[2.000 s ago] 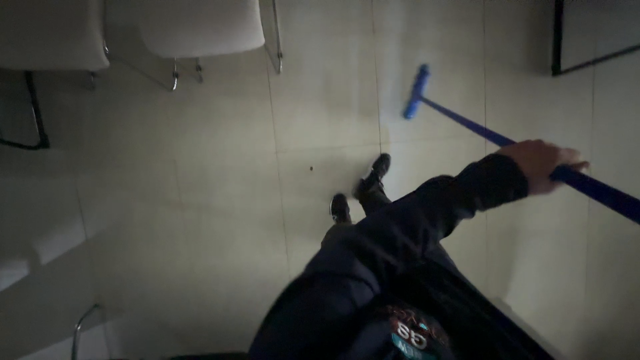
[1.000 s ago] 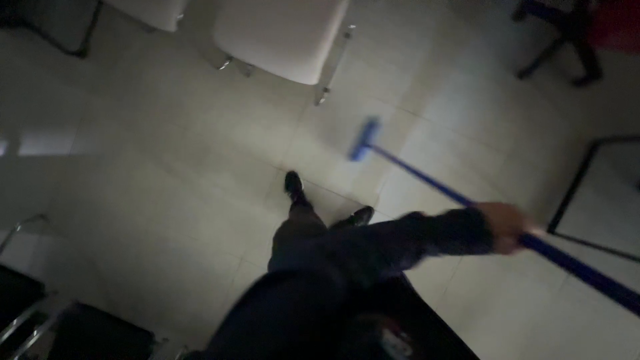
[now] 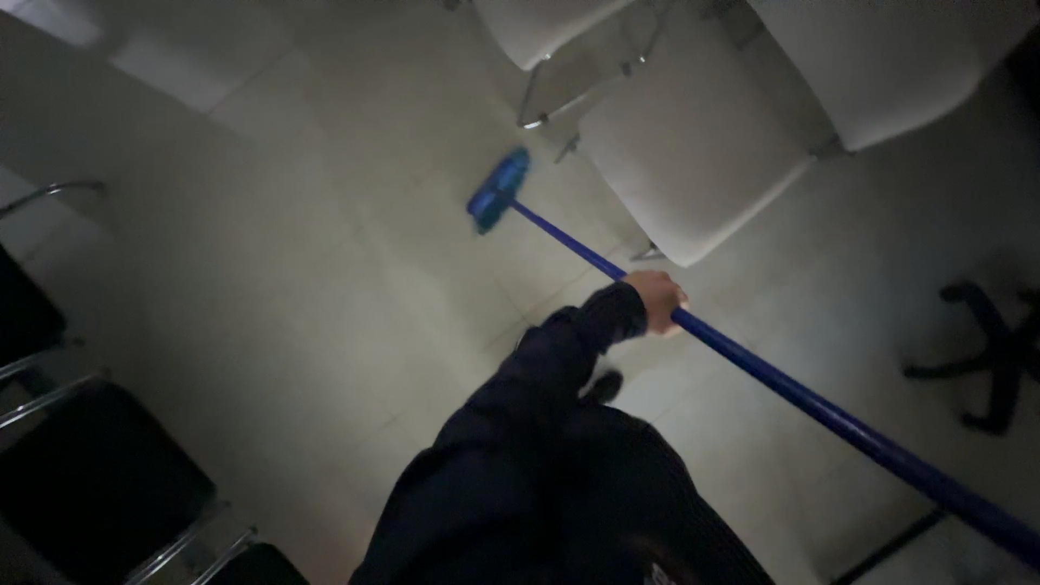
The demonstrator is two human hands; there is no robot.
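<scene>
My left hand (image 3: 656, 302) is closed around the blue handle of a broom, its dark-sleeved arm reaching up and right from the bottom of the view. From the hand the handle (image 3: 780, 386) runs off the lower right edge; the other way it slopes up left to the blue broom head (image 3: 500, 191). That head, slightly blurred, is low over or on the pale tiled floor (image 3: 325, 284), beside the metal legs of a light chair. Whether its bristles touch the floor I cannot tell. My right hand is out of view.
Light-seated chairs (image 3: 699, 154) with metal legs stand at upper right, close to the broom head. Dark chairs (image 3: 97, 479) with metal frames are at lower left. A black wheeled chair base (image 3: 1003, 353) is at the right. My shoe (image 3: 603, 387) shows beyond my sleeve.
The view has turned strongly. My left hand keeps hold of the handle throughout. The broom head is now beside the light chairs' legs; earlier it was farther out on the floor.
</scene>
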